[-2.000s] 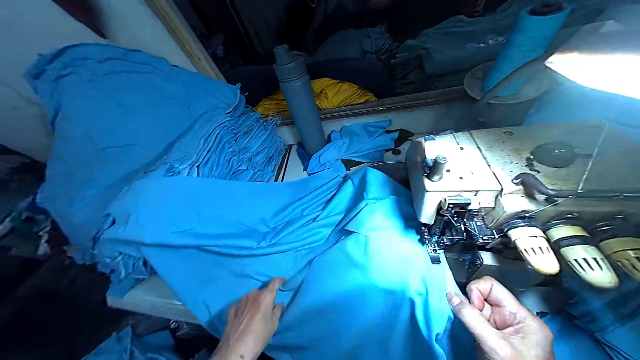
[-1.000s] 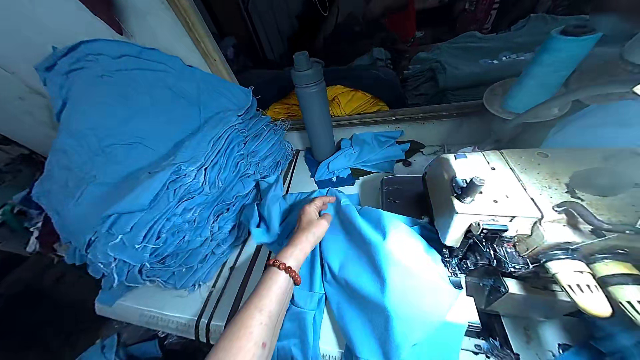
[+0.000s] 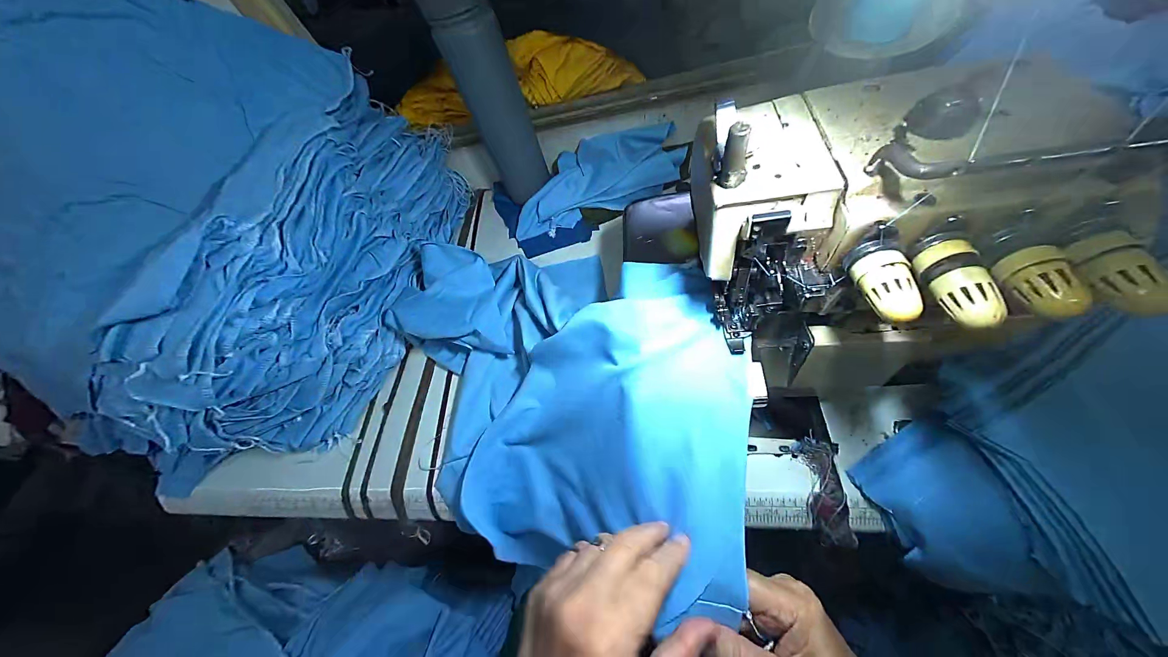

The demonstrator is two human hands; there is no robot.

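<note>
A blue fabric piece (image 3: 620,392) lies over the front of the table, its right edge running up to the needle area of an overlock sewing machine (image 3: 766,192). At the bottom centre my left hand (image 3: 602,593) rests on the fabric's lower part, thumb and fingers around it. My right hand (image 3: 789,616) grips the lower right edge near a line of white stitching; its fingers are partly hidden by the fabric. The fabric's upper left part is bunched beside the tall stack of blue fabric pieces (image 3: 265,301).
A grey post (image 3: 488,91) rises behind the table (image 3: 301,484), by blue scraps (image 3: 602,182). Yellow fabric (image 3: 557,68) lies further back. Yellow thread tensioners (image 3: 885,283) project from the machine. More blue fabric hangs at the right (image 3: 967,511) and lies below the table (image 3: 319,607).
My left hand has moved from the fabric's upper part down to its lower end. My right hand, out of sight one second ago, is at the lower right edge. The view has moved closer.
</note>
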